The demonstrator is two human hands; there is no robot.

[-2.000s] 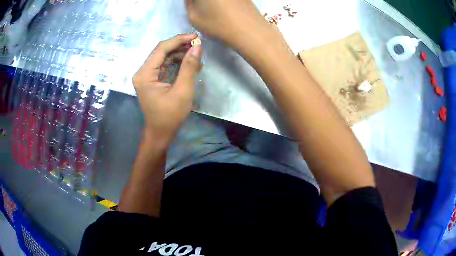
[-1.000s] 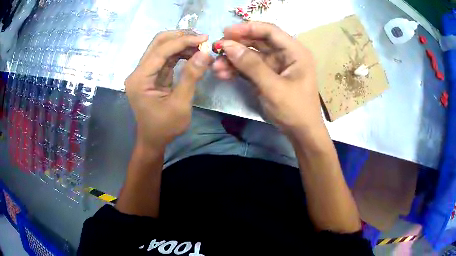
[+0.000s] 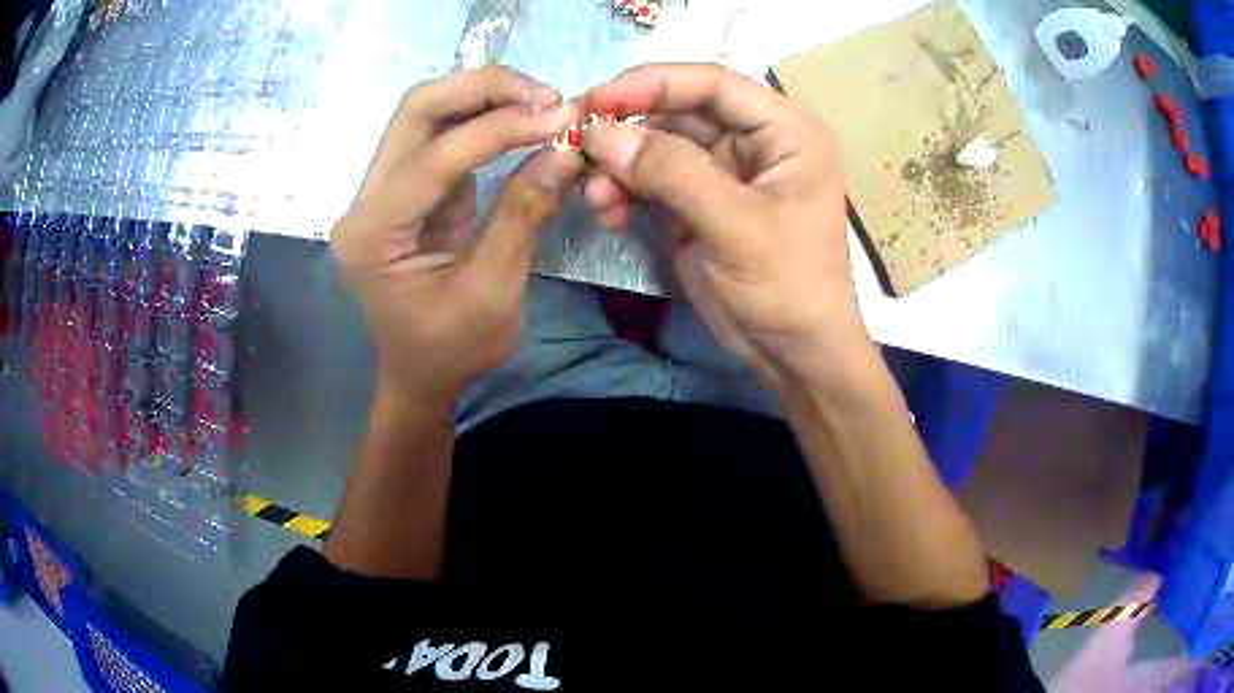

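My left hand [image 3: 453, 244] and my right hand [image 3: 751, 203] meet at the fingertips above the metal table's front edge. A tiny red-and-white part [image 3: 574, 137] shows between them, pinched by both hands. The pale part seen earlier in my left fingertips cannot be told apart from it now. A few more red-and-white parts [image 3: 637, 11] lie at the top edge of the picture, partly cut off.
A brown cardboard pad [image 3: 832, 95] with dark specks and a whitish lump [image 3: 976, 153] lies right of my hands. Beyond are a white bottle-like object [image 3: 1080, 43] and red pieces [image 3: 1172, 122]. Clear blister trays [image 3: 163, 149] overhang the left edge. A blue bin [image 3: 1204, 474] stands right.
My right hand came down from the top with a red part to my left hand. The fingertips have now closed together on the red-and-white part. The view has shifted slightly.
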